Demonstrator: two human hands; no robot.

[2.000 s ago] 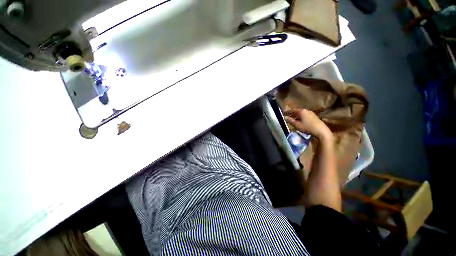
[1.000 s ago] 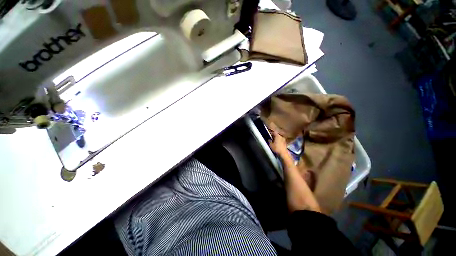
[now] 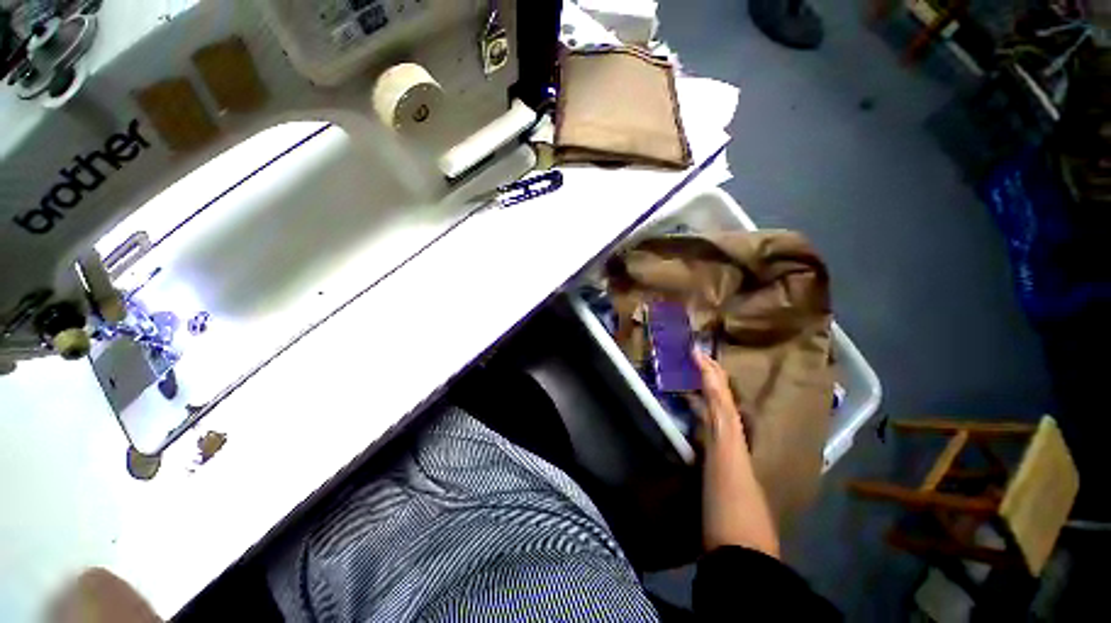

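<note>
A smartphone with a purple-looking screen is in my right hand, held over the plastic bin. Crumpled brown cloth fills the white bin right of my lap. My left hand is a blurred patch at the bottom left edge over the table, mostly cut off; its fingers cannot be made out.
The white "brother" sewing machine stands on the white table. Dark snips lie by its bed. Brown pieces lie at the table's right corner. A wooden stool stands on the floor at right.
The phone has come up out of the bin's left side in my right hand. My left hand has appeared at the bottom left. The view has shifted, showing more of the machine arm.
</note>
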